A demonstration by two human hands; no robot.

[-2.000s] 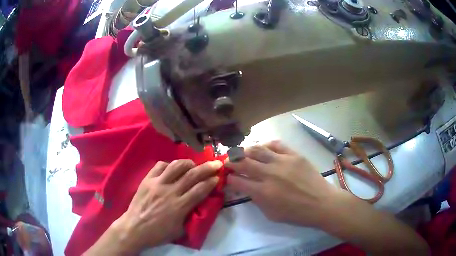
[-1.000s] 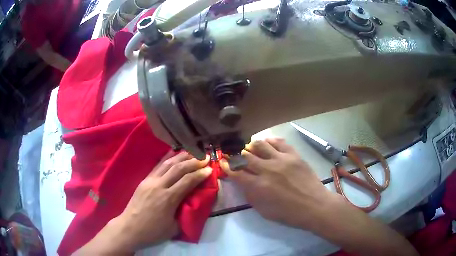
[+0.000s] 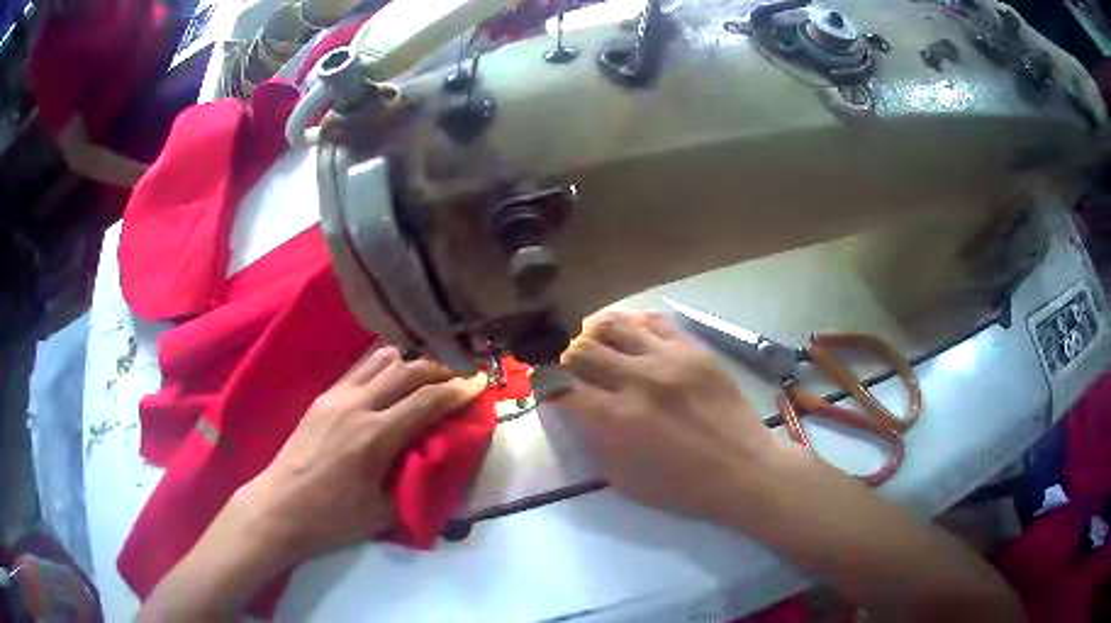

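Observation:
A bright red fabric panel (image 3: 262,353) lies left of and under the sewing machine head, one edge under the presser foot (image 3: 496,369). My left hand (image 3: 347,426) lies on the cloth with fingertips pressing it just left of the foot. A red fold hangs below those fingers. My right hand (image 3: 652,396) is right of the foot, fingers bent beside the needle area. Its fingertips are partly hidden by the machine head, so I cannot tell whether they hold the cloth edge. Part of the metal needle plate (image 3: 518,407) shows between the hands.
The beige sewing machine (image 3: 731,158) arches across the top. Scissors with orange-brown handles (image 3: 849,408) lie right of my right hand. A rounded red piece (image 3: 183,219) lies at the upper left of the white table (image 3: 573,554). A person in red (image 3: 104,73) is at the upper left.
The red cloth has moved away from my body under the foot, and the bare needle plate now shows. My left hand has followed it upward. The whole view has shifted slightly.

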